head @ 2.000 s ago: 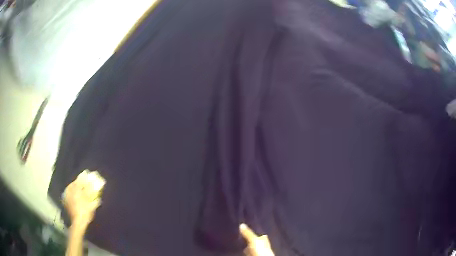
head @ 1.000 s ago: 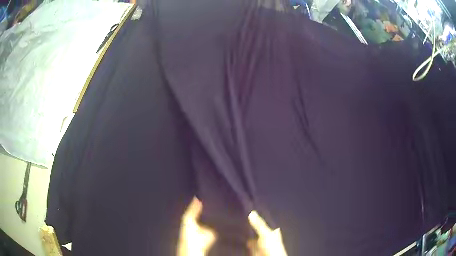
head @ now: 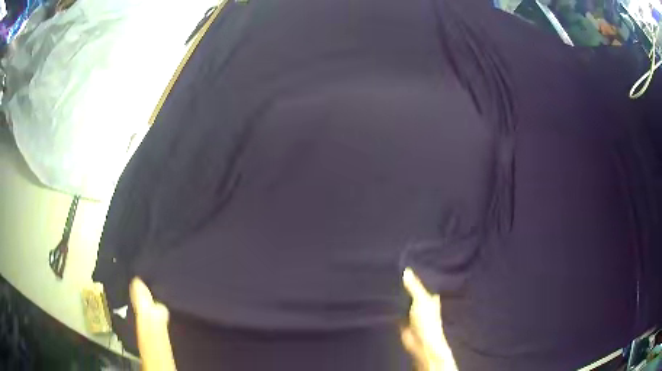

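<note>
A wide dark purple-navy fabric ply (head: 327, 188) fills most of the view, with folds at the right of centre and a horizontal fold between my hands. My left hand (head: 151, 326) is at the lower left, gripping the near part of the ply. My right hand (head: 427, 315) is right of centre at the bottom, pinching the ply, which puckers around its fingertips. Both hands are partly cut off by the bottom edge.
Dark-handled fabric shears (head: 64, 243) lie on the pale table (head: 29, 217) at left. A small yellow block (head: 96, 309) sits at the cloth's left corner. A translucent whitish sheet (head: 65, 109) and a yellow-brown strip (head: 178, 76) lie farther up. A pale cord loop (head: 642, 83) is at upper right.
My hands have moved apart: the left to the left, the right a little right and up. The ply between them is spread out, and the bunched folds now lie farther right.
</note>
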